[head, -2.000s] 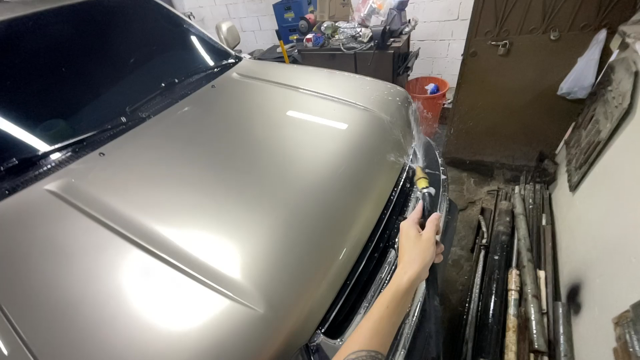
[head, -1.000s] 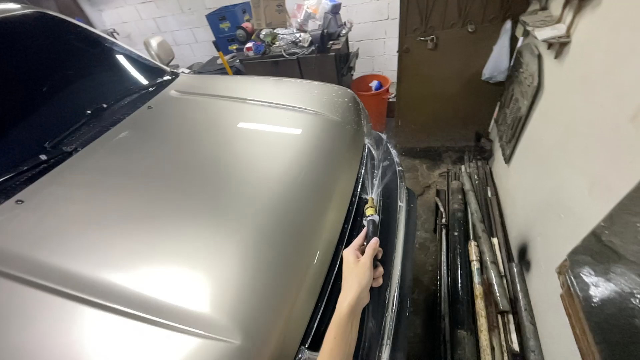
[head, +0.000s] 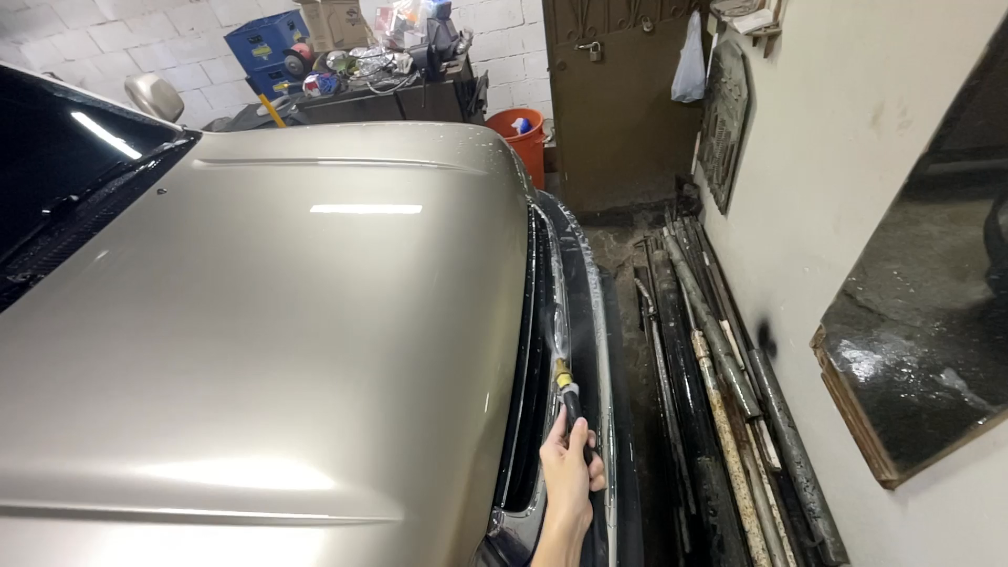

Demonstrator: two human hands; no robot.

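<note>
My left hand (head: 568, 465) is closed around the black handle of a hose nozzle (head: 565, 379), which has a yellow and brass-coloured tip. Fine water spray leaves the tip, pointing away from me along the front end of a beige car. Hand and nozzle are over the car's front bumper (head: 587, 299), just right of the dark grille (head: 524, 409). The bumper top is wet, with water beads or foam along it. To the left spreads the car's hood (head: 315, 315), smooth and shiny with light reflections. My right hand is out of view.
Metal pipes and bars (head: 709, 378) lie on the floor beside the right wall. A framed mirror (head: 921, 339) leans there. Behind the car are an orange bucket (head: 535, 157), a cluttered dark cabinet (head: 394, 106), blue crates (head: 268, 47) and a brown metal door (head: 622, 118).
My left hand has drawn the nozzle back toward me along the front bumper. The spray, which splashed near the far front corner, now falls closer. The view has turned to the right.
</note>
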